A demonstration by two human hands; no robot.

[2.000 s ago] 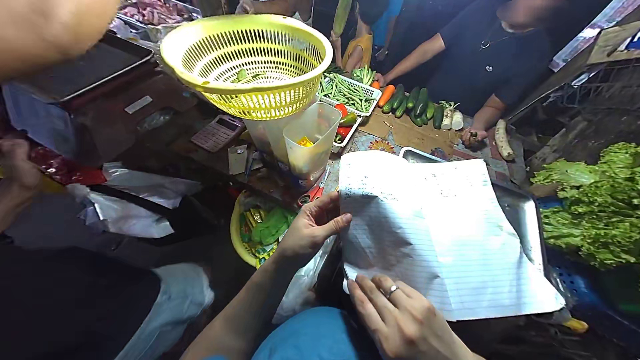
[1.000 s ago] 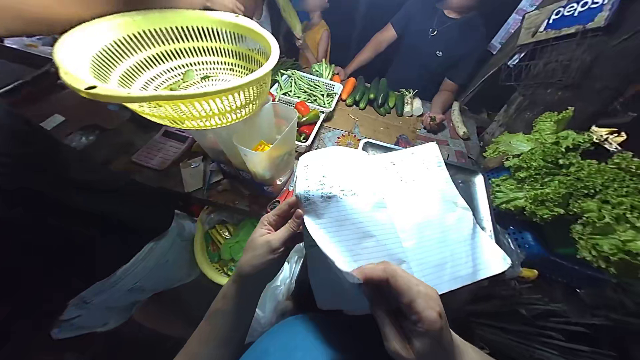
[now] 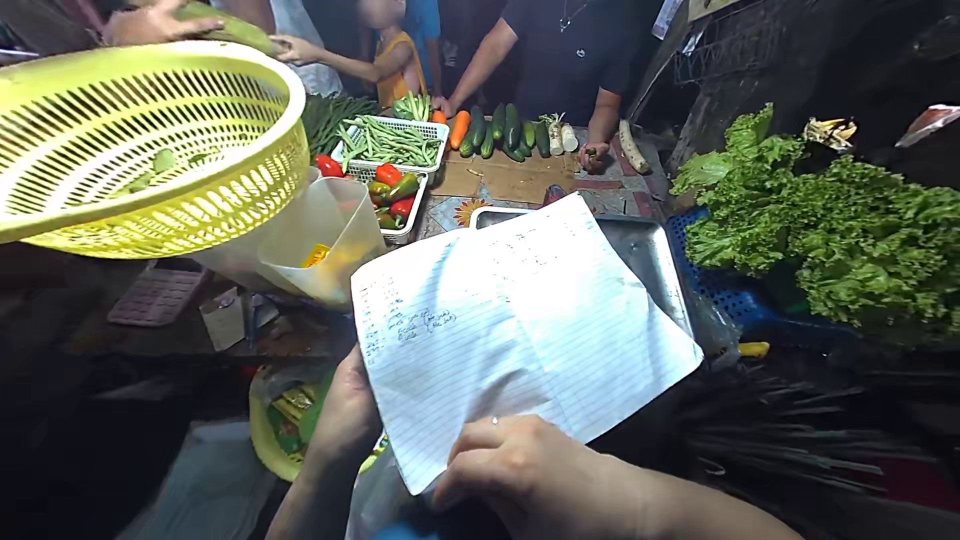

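Note:
A lined paper sheet [image 3: 480, 337] with handwriting, creased and brightly lit, is held up in front of me. My left hand [image 3: 352, 397] grips its left edge, the fingers hidden behind the paper. My right hand [image 3: 517, 465], with a ring on one finger, pinches the bottom edge between thumb and curled fingers. Behind the paper lies a metal tray [image 3: 649, 255], partly covered by it. A translucent plastic container [image 3: 330, 236] with something yellow inside stands beyond its upper left corner.
A yellow plastic colander [image 3: 289, 161] fills the upper left. Green beans [image 3: 394, 142], bell peppers [image 3: 403, 187], cucumbers [image 3: 512, 127] and a carrot [image 3: 460, 129] lie ahead. Leafy lettuce [image 3: 847, 225] stands right. Another person's hand [image 3: 595, 156] rests at the table; others stand behind.
The paper has tilted, its lower left corner now lower, and my right hand has moved with its bottom edge. Another person's hand has come to a long green vegetable above the colander. The view has shifted.

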